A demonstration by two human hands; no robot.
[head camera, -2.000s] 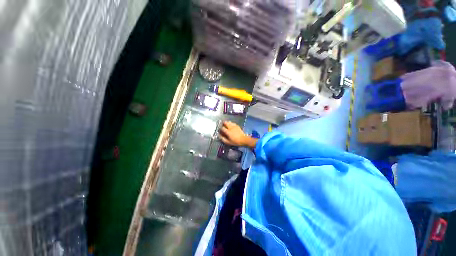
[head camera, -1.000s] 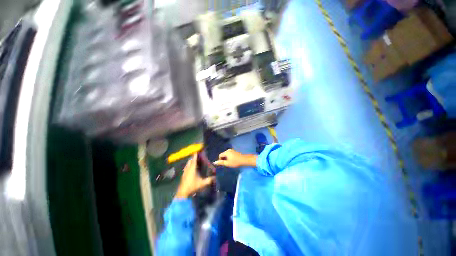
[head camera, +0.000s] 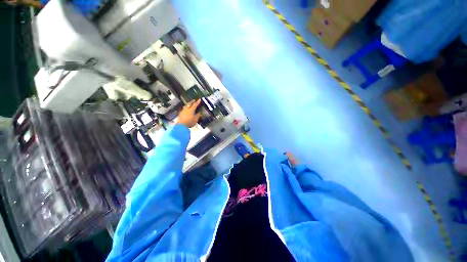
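Observation:
My left hand is over the bed of the white benchtop machine, fingers stretched toward a dark phone-sized fixture. Whether it grips anything there cannot be told. A second fixture with pale pieces sits on the bed's left side. My right hand is small and partly hidden by its blue sleeve, beside my body; its fingers cannot be made out clearly. The small dark screen is on the machine's front, close to my left sleeve.
A tall stack of clear trays stands left of the machine, with dark units in its top tray. Yellow-black tape runs across the blue floor. Blue stools, cardboard boxes and a person's blue smock are at the right.
The view has swung from the green bench to the machine. My left hand has moved from beside the orange-yellow screwdriver onto the machine bed. My right hand has drawn back to my side.

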